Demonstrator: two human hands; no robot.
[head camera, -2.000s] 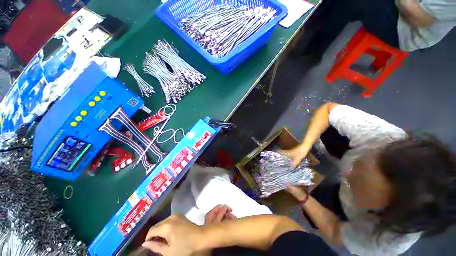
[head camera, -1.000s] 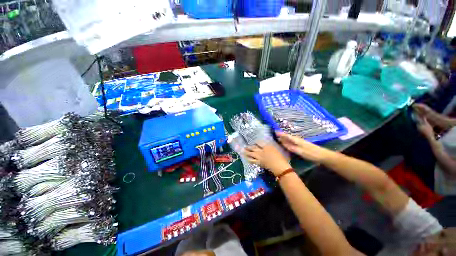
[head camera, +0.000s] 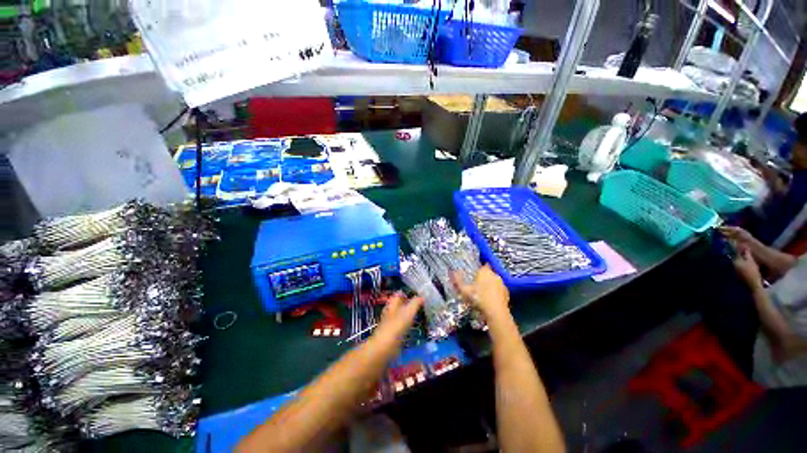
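Note:
Grey cable bundles with silvery ends (head camera: 434, 239) lie in a pile on the green bench, between the blue tester (head camera: 323, 257) and the blue basket. My right hand (head camera: 485, 294) is at the pile's right side, its fingers against the cables. My left hand (head camera: 401, 314) is at the pile's lower left, its fingers close to the cable ends; whether it grips them is unclear. The blue fixture bar with red blocks (head camera: 429, 364) runs along the bench's front edge, partly hidden behind my left forearm. Flat leads hang from the tester's front.
The blue basket (head camera: 531, 239) holds loose grey cables. Pale cable bundles (head camera: 84, 323) are stacked at left. Green baskets (head camera: 655, 208), a white fan-like object (head camera: 603, 146) and a metal post (head camera: 553, 93) stand beyond. A red stool (head camera: 695, 380) and another person's hands (head camera: 743, 252) are at right.
The view has swung up from the box and lap to the bench. Another person's hands at the pile are gone from there; my two hands have reached forward to it.

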